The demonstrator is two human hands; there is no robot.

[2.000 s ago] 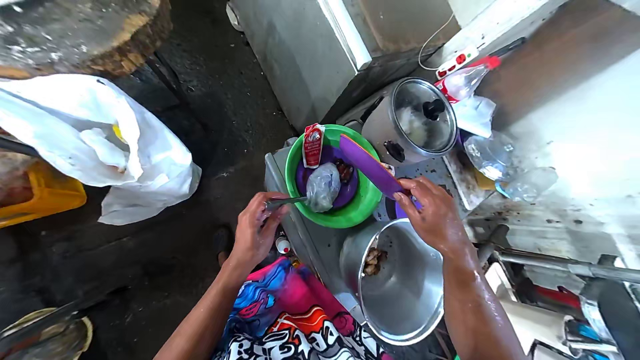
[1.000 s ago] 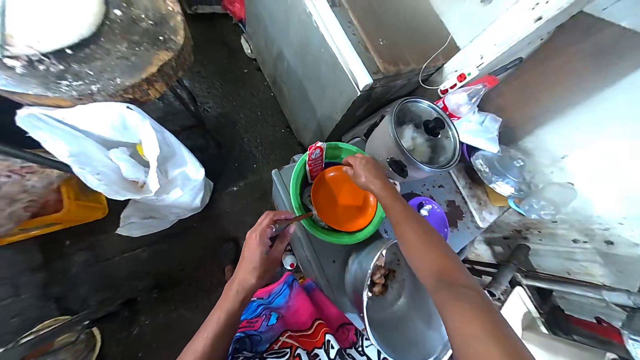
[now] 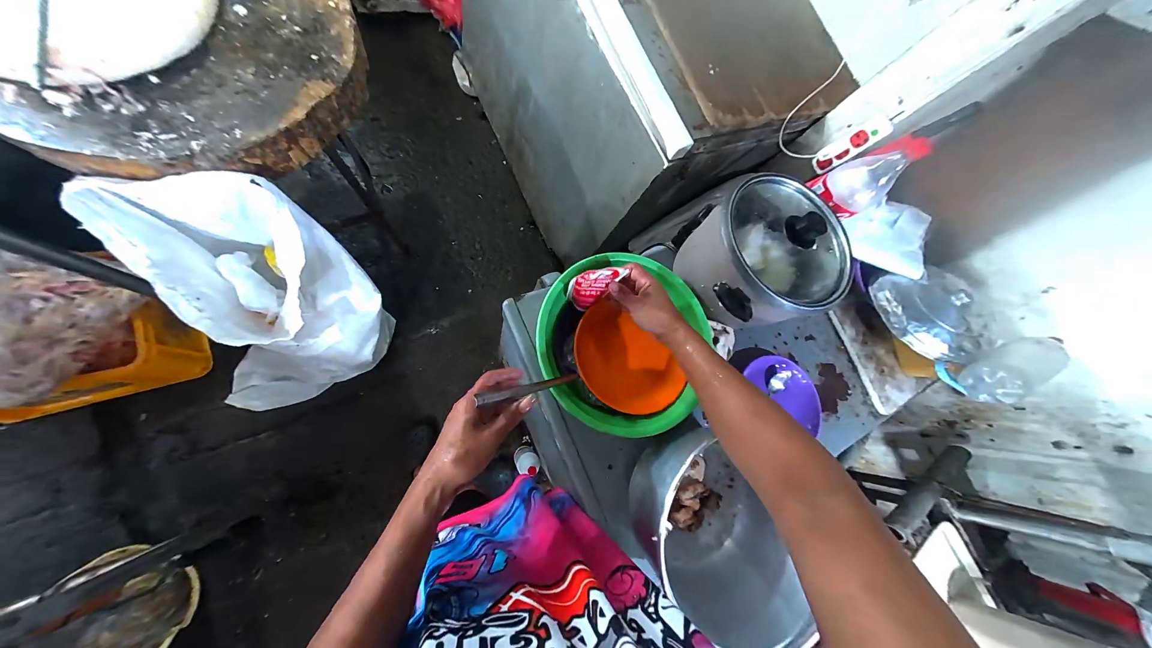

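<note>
My left hand (image 3: 472,432) holds the metal handle of a utensil (image 3: 522,391), whose far end is hidden in the green plastic basin (image 3: 615,425). An orange plastic bowl (image 3: 628,358) rests inside the basin. My right hand (image 3: 646,301) pinches a small red-and-white printed packet (image 3: 596,286) at the basin's upper rim. Right of the basin stands a rice cooker or pot with a glass lid (image 3: 787,241). Beside my right forearm lies a purple plastic dish (image 3: 792,393). Nearer me, a large metal pot (image 3: 733,567) holds brown food pieces (image 3: 691,500).
A white plastic bag (image 3: 310,306) hangs by a round wooden block (image 3: 270,126) at the left, above a yellow crate (image 3: 171,355). A grey cabinet (image 3: 540,117) stands ahead. A power strip (image 3: 850,144), plastic bottles (image 3: 1008,369) and metal pipes (image 3: 1044,517) are at the right.
Two seconds ago my right hand held a purple object, and a plastic bag showed in the basin. The orange bowl has since appeared there. My right hand has moved from the bowl to the packet.
</note>
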